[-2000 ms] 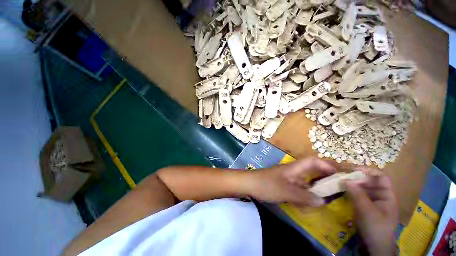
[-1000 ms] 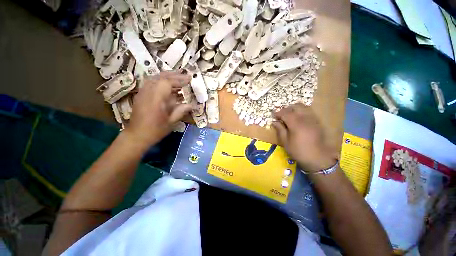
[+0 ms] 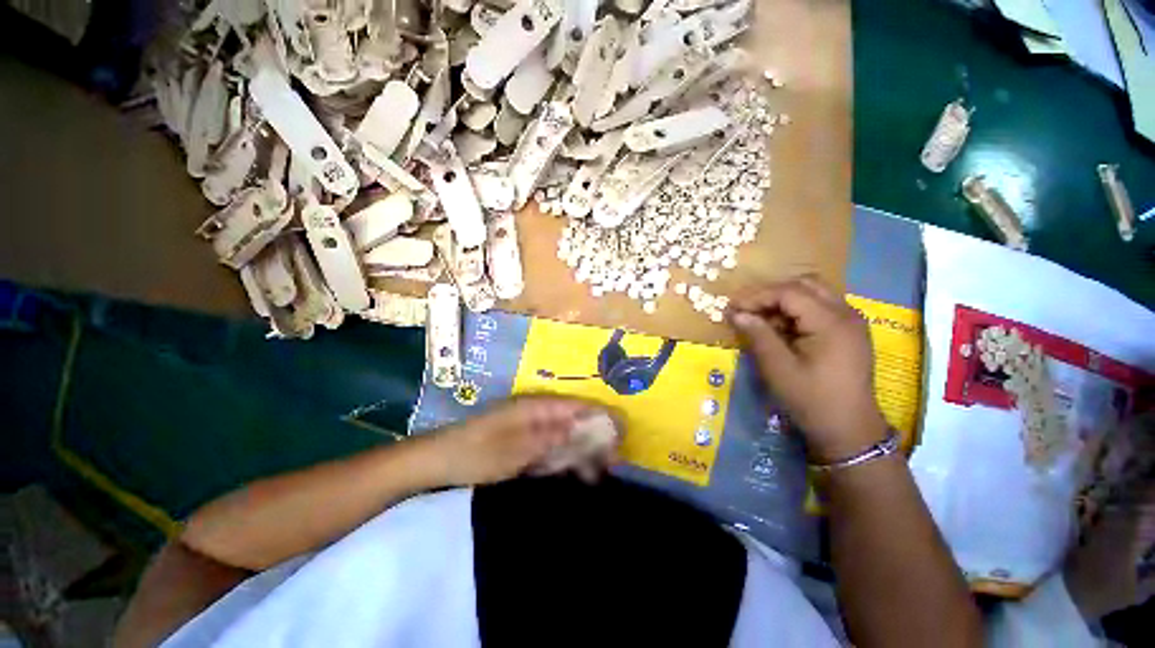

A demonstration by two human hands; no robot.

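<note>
A large heap of beige housings (image 3: pixel 459 196) with dark holes lies on the brown cardboard sheet (image 3: pixel 811 165). Tiny beige discs (image 3: pixel 659 241) lie loose to its right. My left hand (image 3: pixel 507 437) is closed around a beige housing (image 3: pixel 583 443), blurred, over the headset carton (image 3: pixel 538 348). My right hand (image 3: pixel 804 348) is at the near edge of the disc pile, thumb and finger pinched by a few discs; whether a disc is between them cannot be told. One housing (image 3: pixel 443 336) lies at the carton's left end.
Several beige pieces (image 3: pixel 993 211) lie on the green surface at right. A white sheet with a red panel (image 3: pixel 963 279) bears small beige pieces, beside a blurred hand at the right edge. Papers (image 3: pixel 1064 32) lie at the far right.
My left hand has left the heap and come back over the carton with a housing. My right hand remains by the discs. A further piece shows on the green surface.
</note>
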